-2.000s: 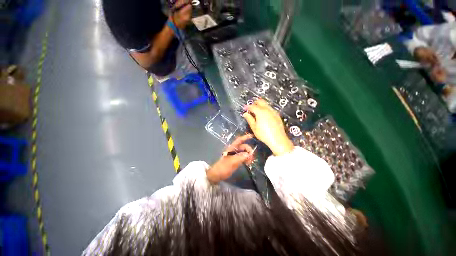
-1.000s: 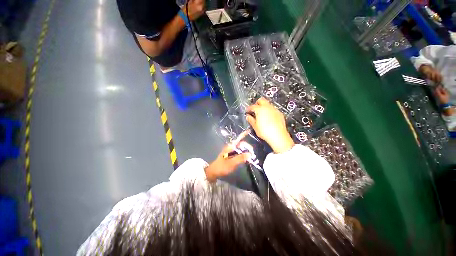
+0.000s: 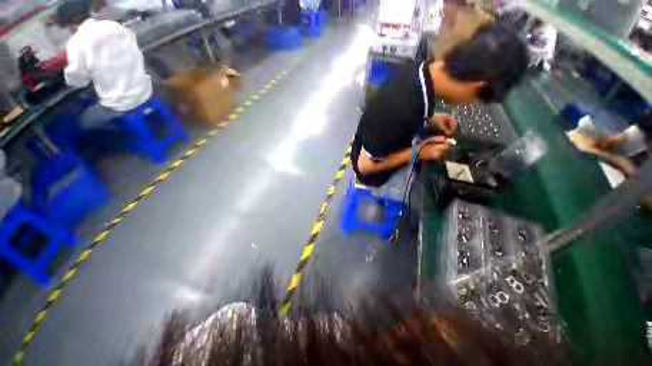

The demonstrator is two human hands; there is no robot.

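Observation:
Neither of my hands is in view; dark hair and a bit of white sleeve or shoulder fill the bottom edge. Nearest in front of me, at the lower right, a clear blister tray holds small dark and silvery parts in its pockets. Ring parts, flat silvery hoops, some in pairs, lie on clear plastic at its near end. The picture is blurred there, and the lower part of the pile is cut off by the hair.
A person in a dark shirt works at the green bench beyond the tray, by a black holder with a pale square tray. A metal post slants at right. Blue stools, yellow-black floor tape and a cardboard box stand left.
The view has swung up and to the left. Both my hands have gone out of the picture, and the blister tray now sits at the lower right. More floor and the neighbouring person show.

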